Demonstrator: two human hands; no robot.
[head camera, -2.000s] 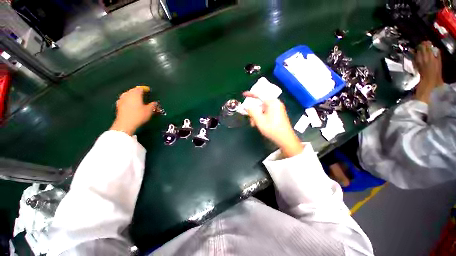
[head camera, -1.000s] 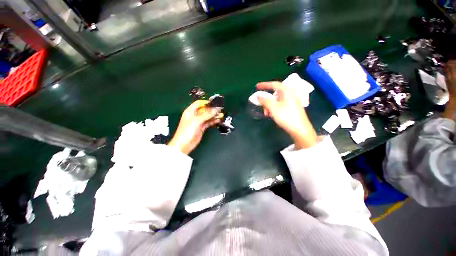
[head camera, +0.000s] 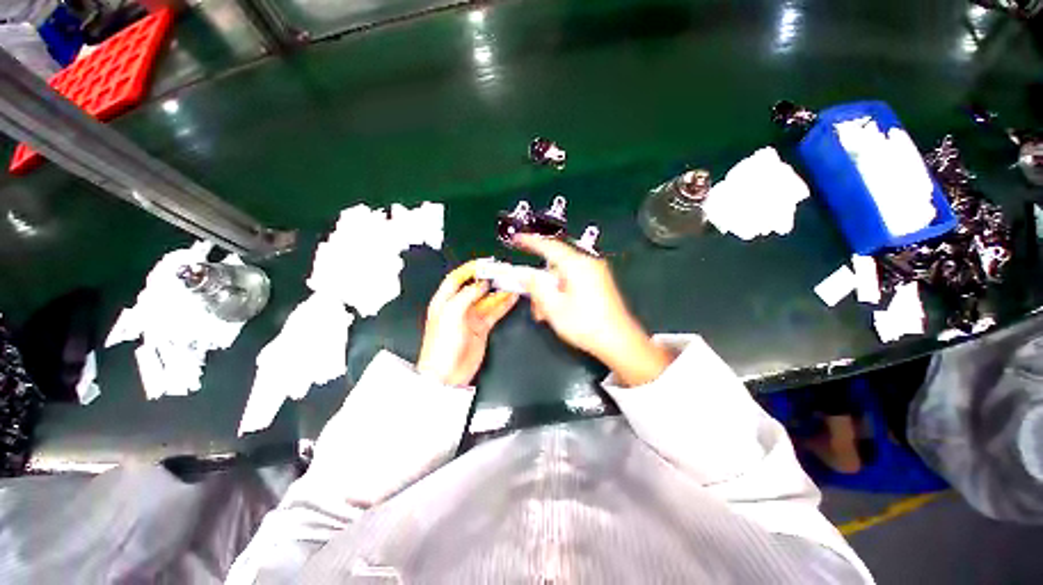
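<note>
My left hand (head camera: 461, 326), with yellow finger covers, is raised over the bench at the centre, its fingers closed around something the wipe and fingers hide. My right hand (head camera: 581, 306) pinches a white wipe (head camera: 501, 274) against it; the two hands meet there. Just beyond my hands lie several dark glossy modules (head camera: 557, 211) with silver tabs, partly covered by my right hand. One more module (head camera: 548, 151) lies farther off. A clear solvent bottle (head camera: 675, 210) stands right of them, beside a pile of white wipes (head camera: 757, 194).
A blue bin (head camera: 849, 217) of white sheets stands at right, beside a dark heap of modules (head camera: 972, 246). Loose wipes (head camera: 364, 258) lie at left, and another bottle (head camera: 232, 289) rests on wipes. A metal post (head camera: 137, 160) and red tray (head camera: 97, 80) are at upper left.
The view has shifted left. My right hand has moved from the bottle to my left hand with the wipe. The module visible in my left hand earlier is now covered.
</note>
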